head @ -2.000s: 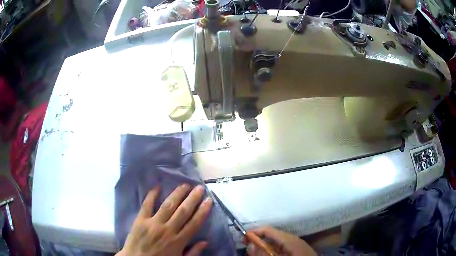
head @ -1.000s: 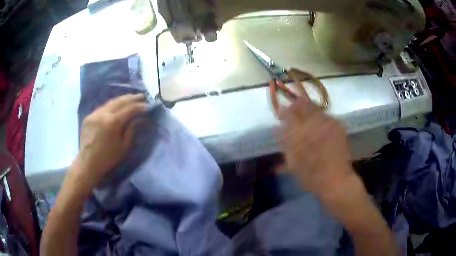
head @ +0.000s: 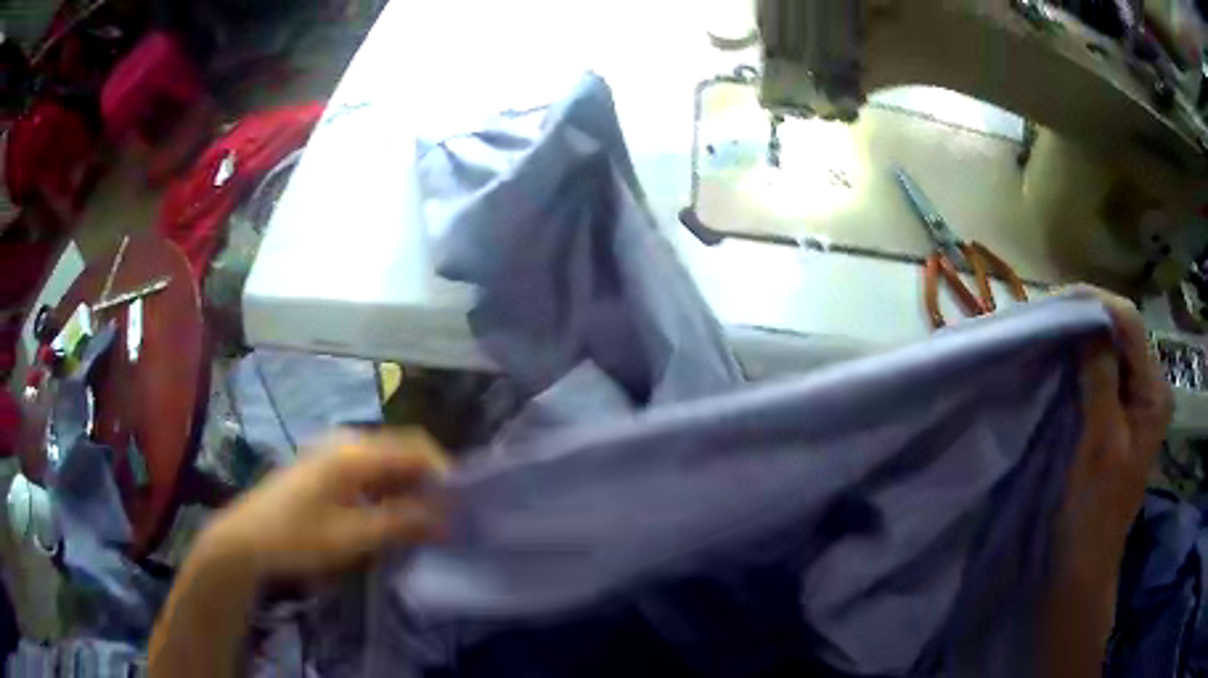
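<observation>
The blue-grey garment is stretched between my two hands in front of the table edge. My left hand, blurred, grips its left end. My right hand grips its right end, with the fingers partly behind the cloth. Another part of the garment lies bunched on the white sewing table at the left. The scissors with orange handles lie on the machine bed and table front, just beyond the raised cloth, blades pointing away. The garment's lower part runs out of the picture.
The beige sewing machine head stands at the top right above the needle plate. A round red-brown stool with strips and small tools is at the left. Red cloth lies behind it. Dark blue cloth is at the lower right.
The scissors have left my right hand and lie on the table. Both hands now hold the garment spread out and lifted. The view has shifted left, and the cloth on the table is bunched.
</observation>
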